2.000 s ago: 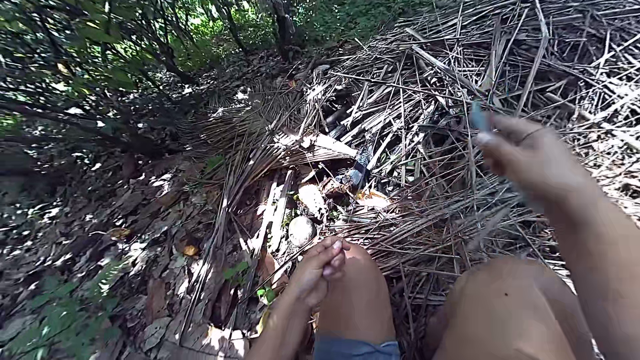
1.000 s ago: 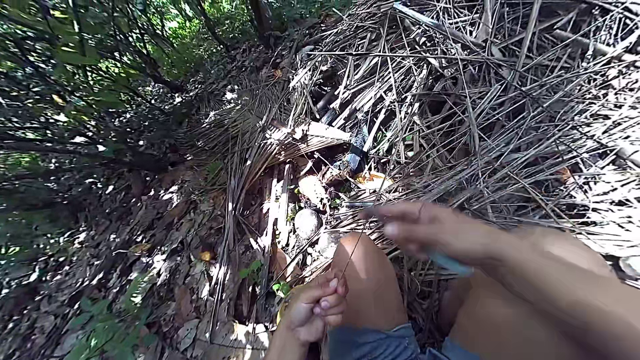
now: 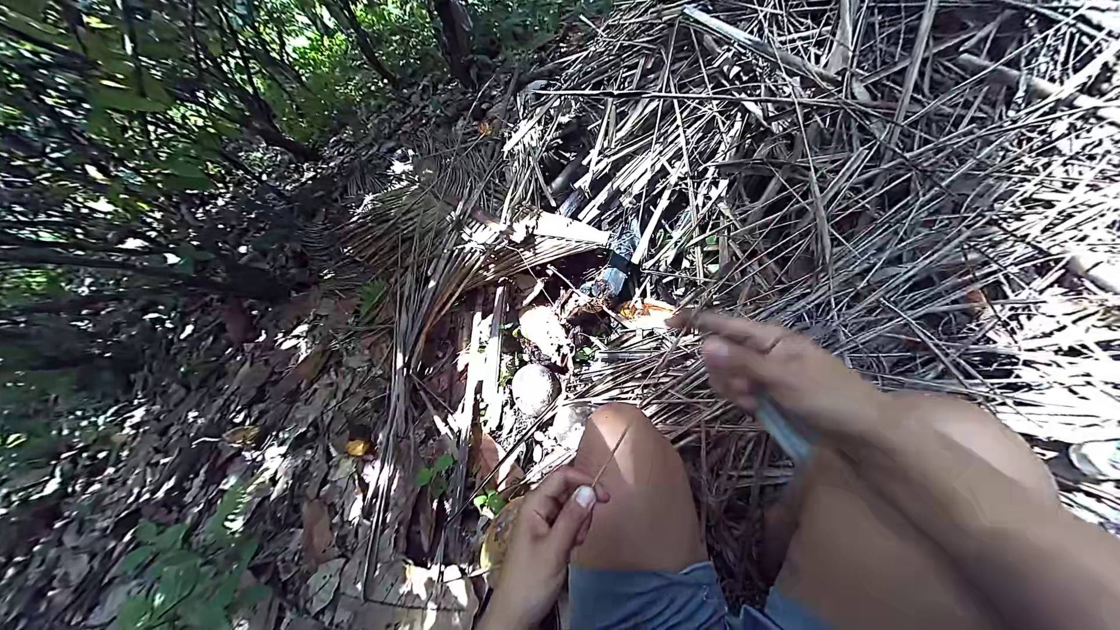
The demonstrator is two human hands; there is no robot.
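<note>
My left hand (image 3: 556, 525), low in the view beside my knee, pinches a thin brown stick (image 3: 611, 459) between thumb and fingers; the stick points up and to the right. My right hand (image 3: 779, 367) is above my other thigh, blurred by motion. Its fingers are closed on a bluish slender tool (image 3: 781, 427), whose rear end juts below the palm; what kind of tool it is I cannot tell. The two hands are apart. Past my knee lie a round pale stone (image 3: 535, 389) and a charred, ash-grey piece of wood (image 3: 615, 276).
Dry palm fronds and stalks (image 3: 787, 192) are heaped ahead and to the right. Brown leaf litter (image 3: 289, 437) covers the ground at left, with a small green plant (image 3: 188, 569) growing there. Shrubs (image 3: 175, 131) stand at the upper left. A yellowish object (image 3: 499, 538) lies partly behind my left hand.
My right hand was raised at the right two seconds ago, then came down toward my left hand. It is now farther from the left hand than one second ago. The stick stays in my left hand.
</note>
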